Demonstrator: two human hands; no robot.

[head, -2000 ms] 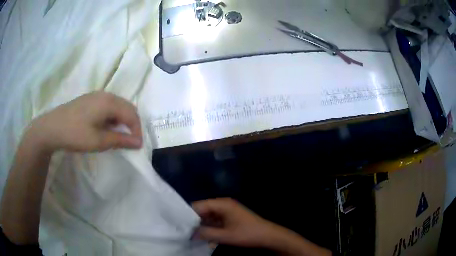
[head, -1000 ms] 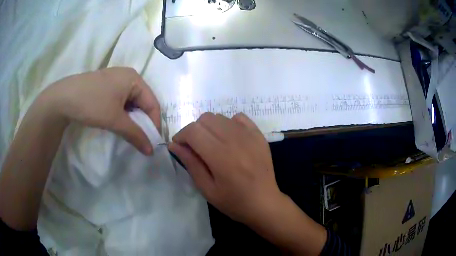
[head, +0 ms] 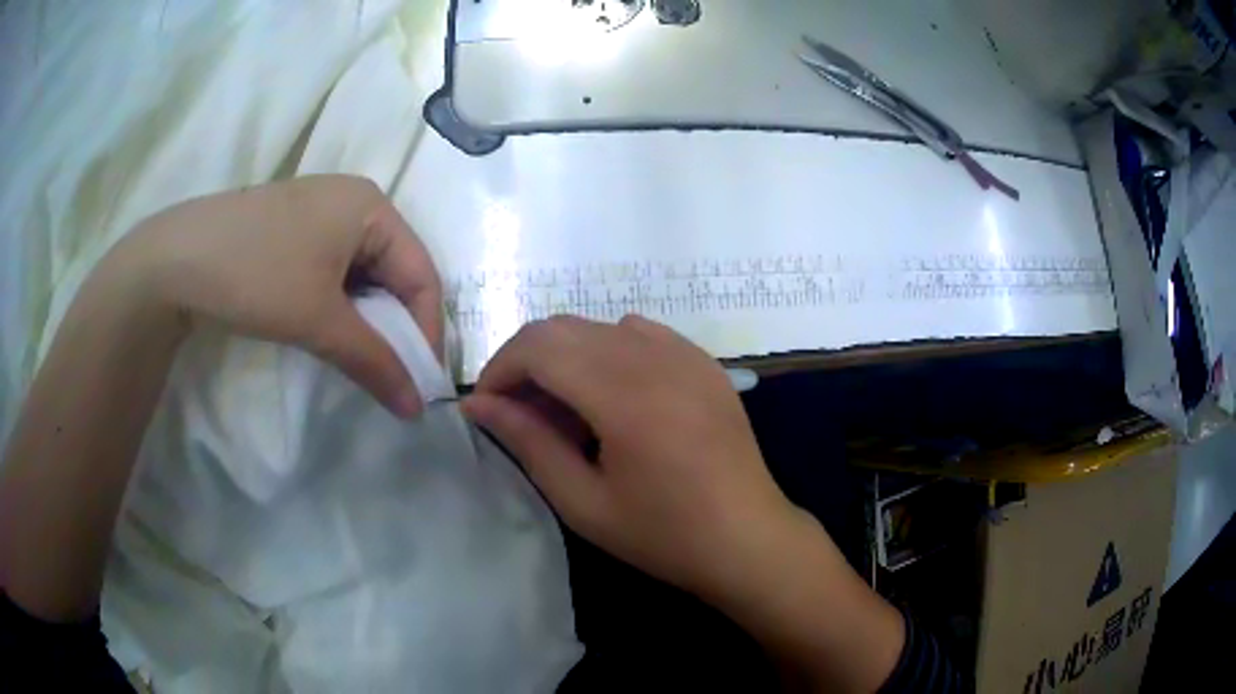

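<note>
My left hand (head: 292,278) pinches the folded edge (head: 403,342) of the white garment between thumb and fingers. The garment (head: 353,542) hangs below it over my lap. My right hand (head: 637,447) is closed on a thin pointed tool. The dark, narrow tip (head: 450,400) shows between its fingertips and the folded edge, touching or very near the cloth. The rest of the tool is mostly hidden in the hand; a pale rounded end (head: 740,380) sticks out behind the knuckles.
The white table (head: 786,190) carries a ruler scale. Slim silver scissors or tweezers (head: 901,114) with a reddish end lie on it. A bin (head: 1132,271) with dark and white items stands right. A cardboard box (head: 1071,569) is lower right. More white cloth (head: 176,95) is heaped left.
My right hand has risen from the lower cloth to the folded edge beside my left hand. Over the last second both hands have barely moved. The view has shifted slightly.
</note>
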